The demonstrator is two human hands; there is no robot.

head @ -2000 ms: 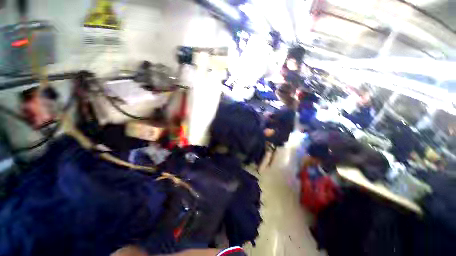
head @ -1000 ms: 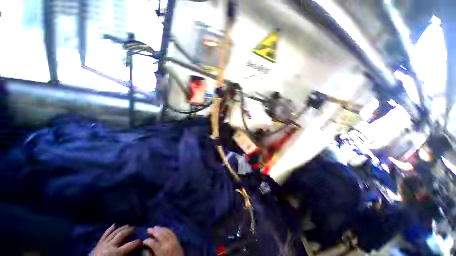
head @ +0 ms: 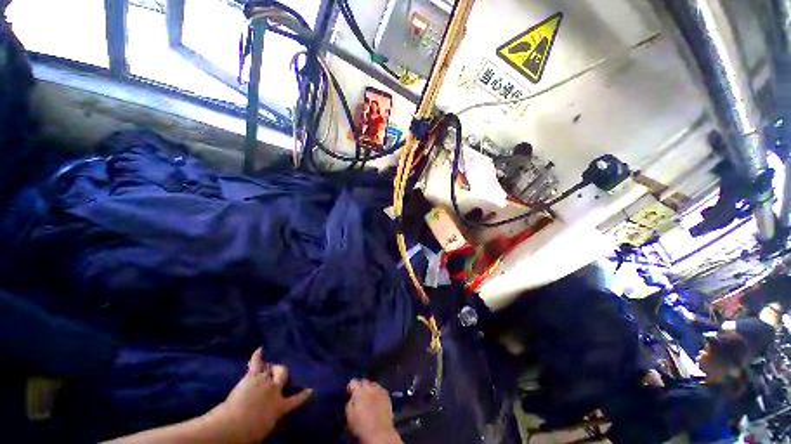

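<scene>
A large crumpled heap of navy garments (head: 199, 234) fills the left and middle of the table. My left hand (head: 260, 401) lies on the navy cloth at the bottom centre, thumb and index finger apart; whether it pinches cloth is unclear. My right hand (head: 370, 409) is just to its right, fingers curled down on the same cloth, fingertips partly hidden. Tan cords (head: 408, 199) hang down beside the heap to a frayed knot. Small dark tools (head: 415, 408), perhaps snips, lie right of my right hand, not clear.
A phone (head: 375, 119) stands lit on the wall rail among black cables. A red strap (head: 494, 260) and pale box (head: 445, 229) lie by the wall. A small clear item (head: 468, 316) is on the dark table. A person (head: 724, 364) and dark garments are at the right.
The view has swung left and steadied. My hands have moved right in the picture and are farther apart, with more of the left forearm showing.
</scene>
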